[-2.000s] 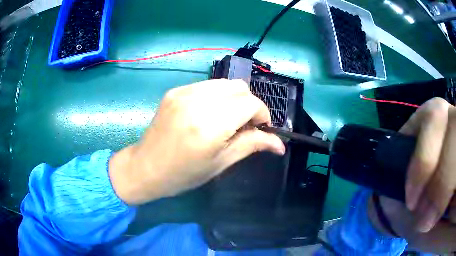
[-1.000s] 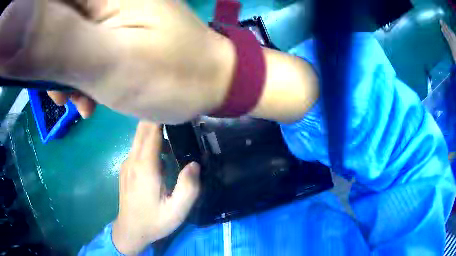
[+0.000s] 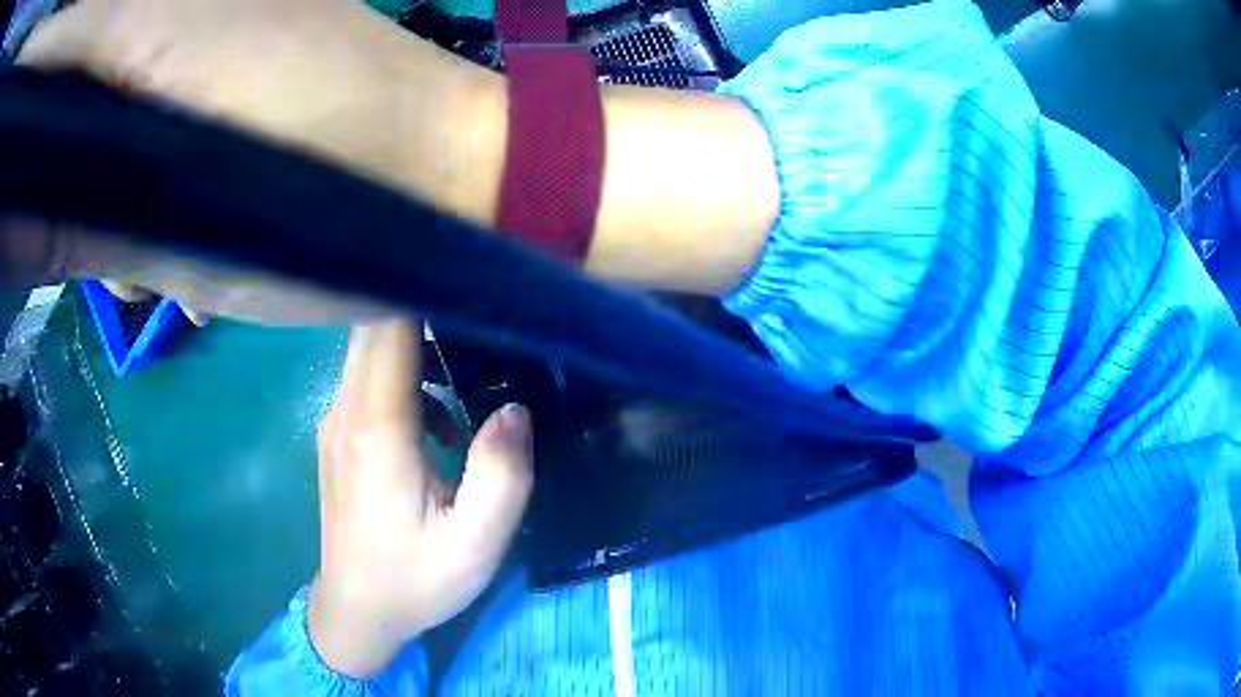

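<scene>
The black plastic housing [image 3: 681, 477] lies turned slantwise against my front, partly hidden under my right arm. My left hand [image 3: 408, 511] is at its left end, thumb tip against the black edge; its other fingertips are hidden under my right hand, so its grip is unclear. My right hand [image 3: 286, 116], with a dark red wrist strap [image 3: 551, 150], reaches across to the upper left. Its fingers are blurred, covered or cut off, and what it holds cannot be told. A blurred dark cord or strap [image 3: 476, 272] crosses over the hand and housing.
The blue parts bin [image 3: 134, 334] shows partly beyond my right hand at the left. A black part with a slotted grille [image 3: 660, 52] is at the top, behind my wrist. Shiny clear plastic [image 3: 68, 477] lies on the green surface [image 3: 232, 477] at far left.
My right hand has crossed from the right to the upper left. My left hand has moved from over the grille to the housing's left end. The housing now lies slantwise and the view has shifted.
</scene>
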